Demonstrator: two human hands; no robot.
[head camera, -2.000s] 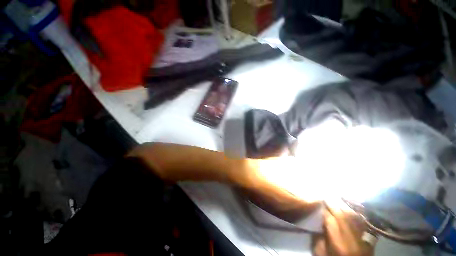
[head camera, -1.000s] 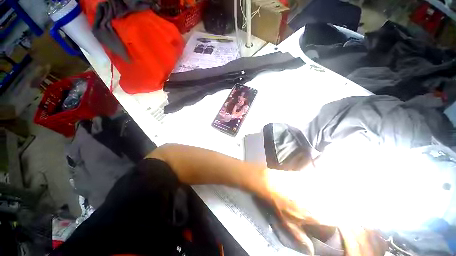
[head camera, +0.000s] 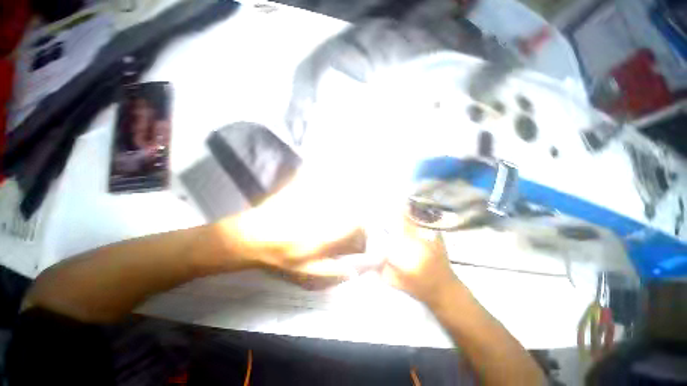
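Observation:
The grey garment body (head camera: 346, 56) lies beyond my hands, its near part lost in the lamp glare. A grey panel with a black band (head camera: 239, 167) lies beside my left forearm. My left hand (head camera: 301, 245) is on the work in front of the machine, its fingers blurred and washed out by glare. My right hand (head camera: 416, 264) is close to it, fingertips near the needle area. A dark patch of cloth shows between the hands; the glare hides what the fingertips touch. The sewing machine (head camera: 557, 215) has a white head with a blue stripe.
A lit smartphone (head camera: 141, 137) lies on the left of the white table. Dark grey strips (head camera: 83, 113) and a printed paper (head camera: 64, 56) lie beyond it. Scissors (head camera: 597, 328) with yellow and red handles are at the right front. A red thing (head camera: 640, 83) is at the upper right.
The view has swung right, bringing the machine and scissors into sight and shifting the phone left in the picture. Both hands now show close together by the needle area.

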